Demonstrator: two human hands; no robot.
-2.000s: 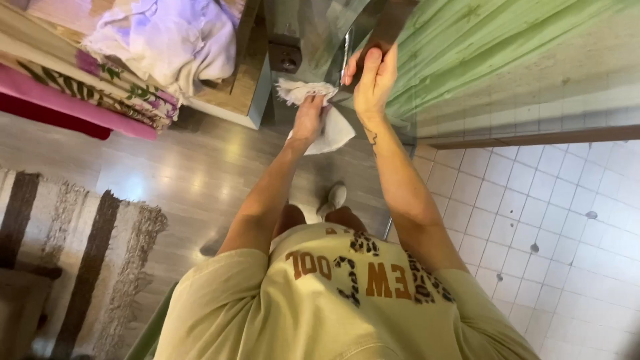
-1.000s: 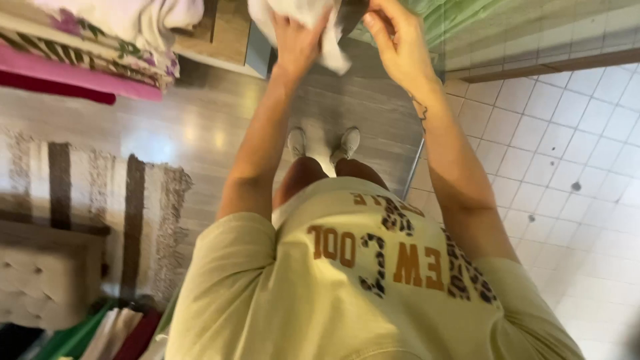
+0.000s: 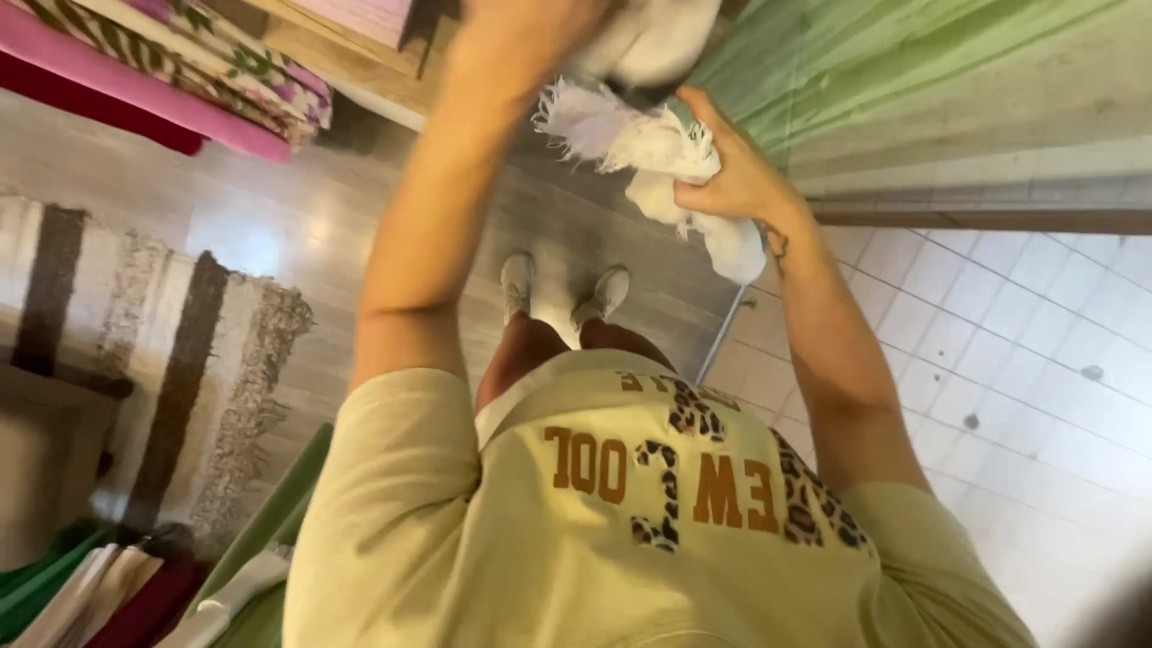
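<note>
A crumpled white cloth with a frayed edge (image 3: 670, 148) hangs at the top centre, and my right hand (image 3: 733, 171) is closed around it. My left hand (image 3: 535, 27) is blurred and partly cut off by the top edge of the view. Beside it is a whitish bundle (image 3: 661, 40) with a dark part under it. Whether my left hand grips that bundle cannot be told.
Folded patterned and pink textiles (image 3: 171, 76) overhang a wooden shelf (image 3: 351, 54) at the upper left. A striped fringed rug (image 3: 180, 342) lies on the floor. Sheer green fabric (image 3: 864, 72) spreads at upper right, above white floor tiles (image 3: 1008, 360). Garments (image 3: 117, 594) are at lower left.
Two seconds ago my left hand was on the white cloth and my right hand was at a dark brown piece. Now my right hand holds the frayed white cloth, and my left hand is higher.
</note>
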